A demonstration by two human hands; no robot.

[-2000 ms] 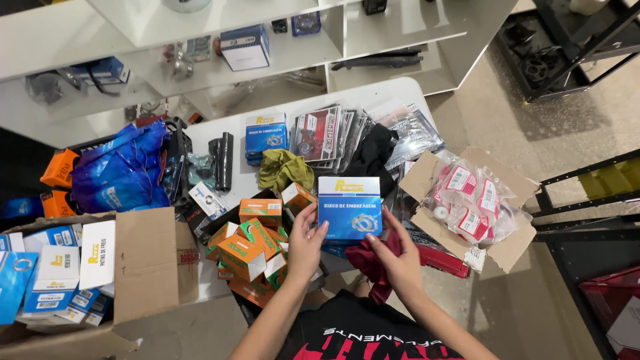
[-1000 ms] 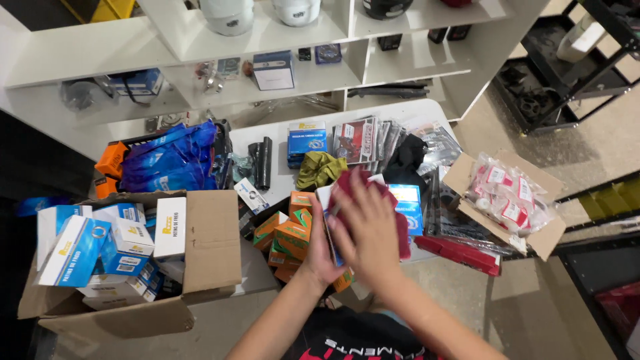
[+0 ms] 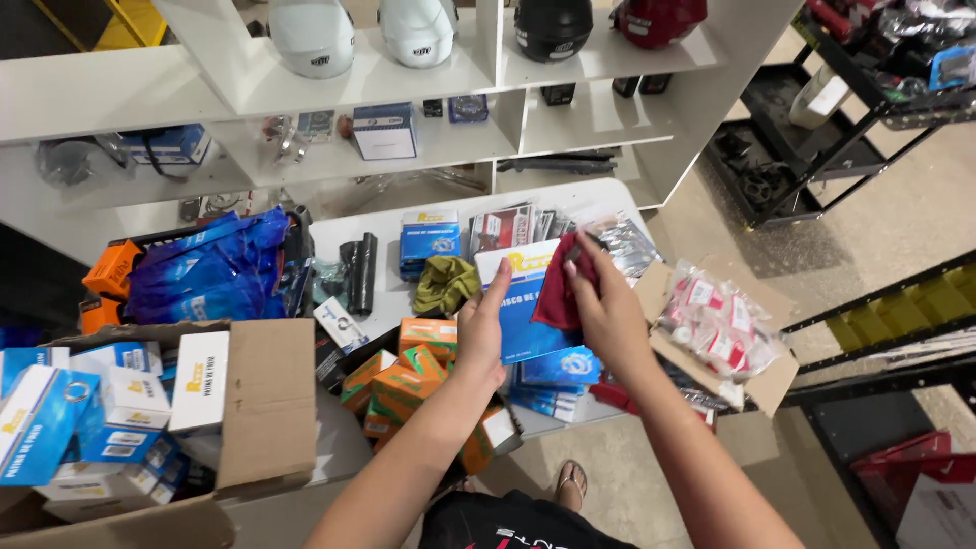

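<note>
My left hand (image 3: 486, 328) grips the left side of a blue and white clutch-disc box (image 3: 522, 328), which is tilted over the table. In my right hand (image 3: 606, 305) is a dark red cloth (image 3: 558, 293), pressed on the box's front face. Below the held box lies a stack of similar blue boxes (image 3: 560, 370) near the table's front edge. An olive-green cloth (image 3: 446, 284) rests just left of the held box, in front of another small stack of blue boxes (image 3: 428, 240). Orange and green boxes (image 3: 412, 381) fill a dark container beside my left forearm.
At the left stands an open cardboard box (image 3: 268, 396) of brake-shoe boxes, with blue packets (image 3: 210, 267) behind it. A smaller carton (image 3: 770, 381) holds bagged red-and-white parts. Helmets (image 3: 418, 30) sit on the white shelving (image 3: 450, 152); a black cart (image 3: 801, 145) stands right, a metal rack (image 3: 846, 366) nearer.
Two seconds ago both hands held the box, the red cloth under my right hand. The cloth then came over the box's face, where it still is. The view has shifted, showing the helmets.
</note>
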